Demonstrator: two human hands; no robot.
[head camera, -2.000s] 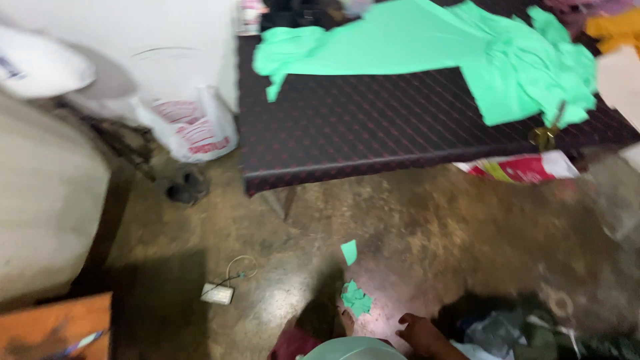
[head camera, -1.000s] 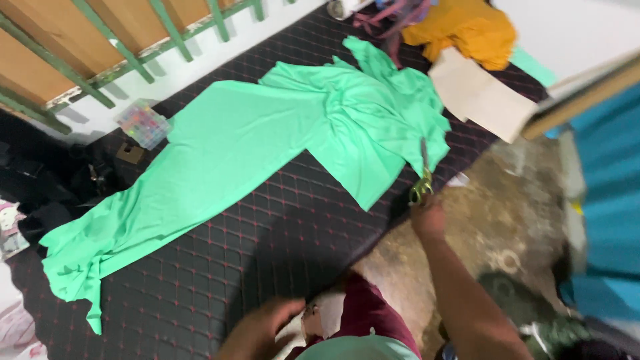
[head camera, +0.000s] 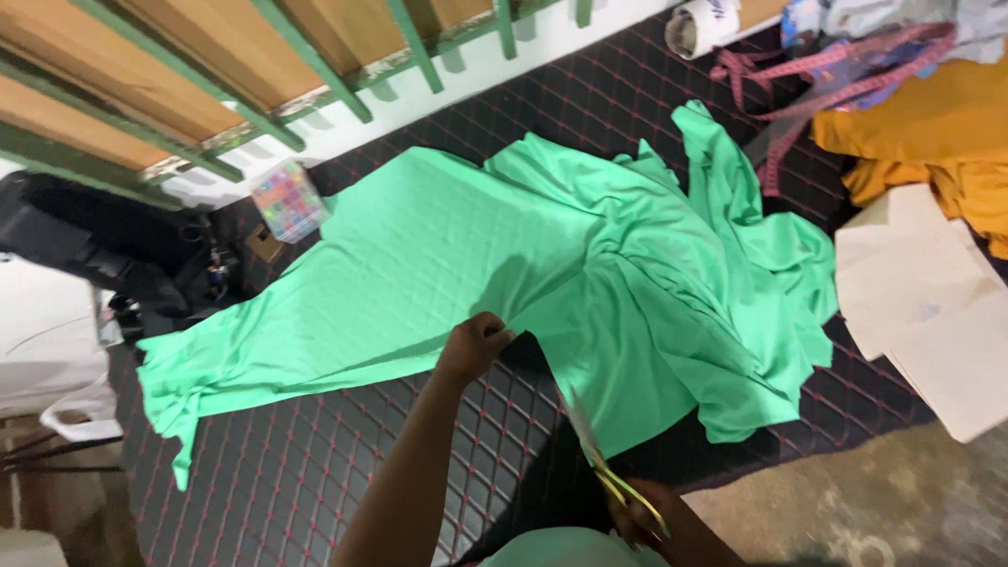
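A large piece of mint-green fabric (head camera: 472, 236) lies spread over a table covered in black quilted material with red stitching (head camera: 331, 465), bunched toward its right part. My left hand (head camera: 479, 346) pinches the fabric's near edge around the middle. In my right hand (head camera: 642, 512), low in the view, are scissors with gold-coloured handles (head camera: 626, 488). Their blades point up and away, beside the edge of the fabric's right part. Motion blur hides whether the blades touch the cloth.
Cream paper pieces (head camera: 929, 307), mustard cloth (head camera: 929, 126) and a pink measuring tape (head camera: 850, 71) lie at the right. A clear box of colourful small items (head camera: 289, 201) and a black bag (head camera: 94, 236) are at the left. Green bars (head camera: 315, 63) run along the far side.
My left hand has moved up onto the fabric's near edge and taken hold of it. The scissors, on the table at first, have moved left in my right hand. The view has shifted strongly.
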